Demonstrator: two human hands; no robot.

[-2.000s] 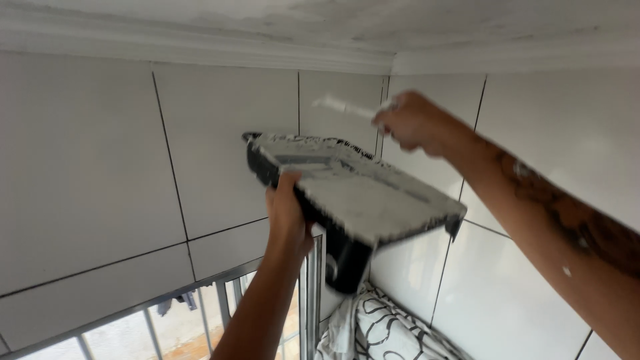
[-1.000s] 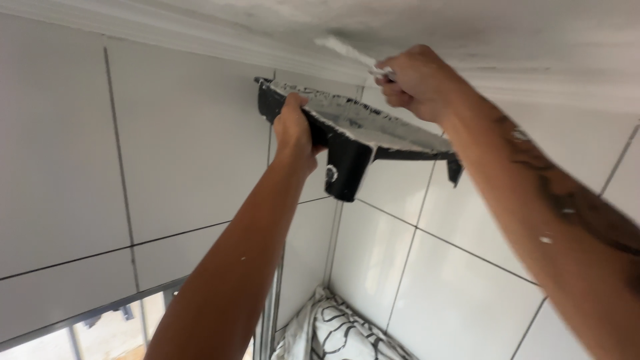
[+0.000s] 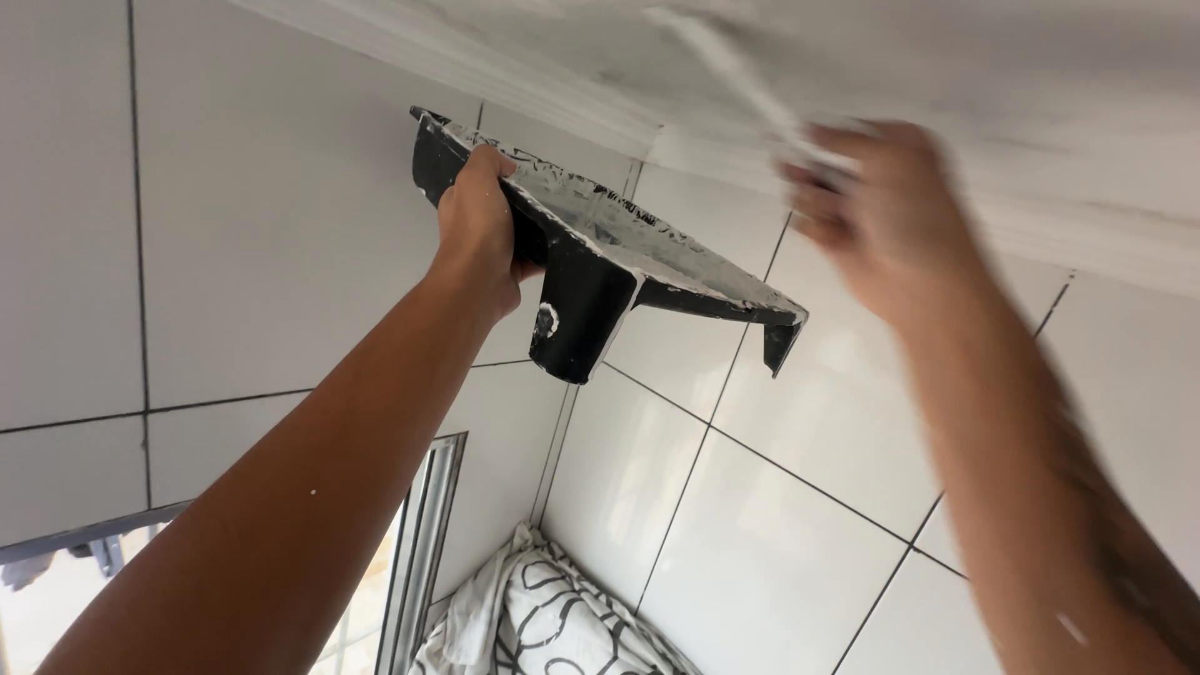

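Note:
My left hand grips the near left side of a black plastic paint tray, its thumb over the rim. White paint coats the tray's inside and edges, and the tray is held up below the ceiling. To the right of it, my right hand is closed on the handle end of a white, paint-covered tool, possibly a paintbrush; motion blurs it. The tool's far end points up and left, at or close to the ceiling; whether it touches cannot be told.
Tiled walls meet in a corner behind the tray, under a white cornice. A metal-framed window is at the lower left. Black-and-white patterned cloth lies in the corner below.
The view has tilted up toward the ceiling. The tool, over the tray two seconds ago, is now raised up by the ceiling. My left hand has kept its grip on the tray.

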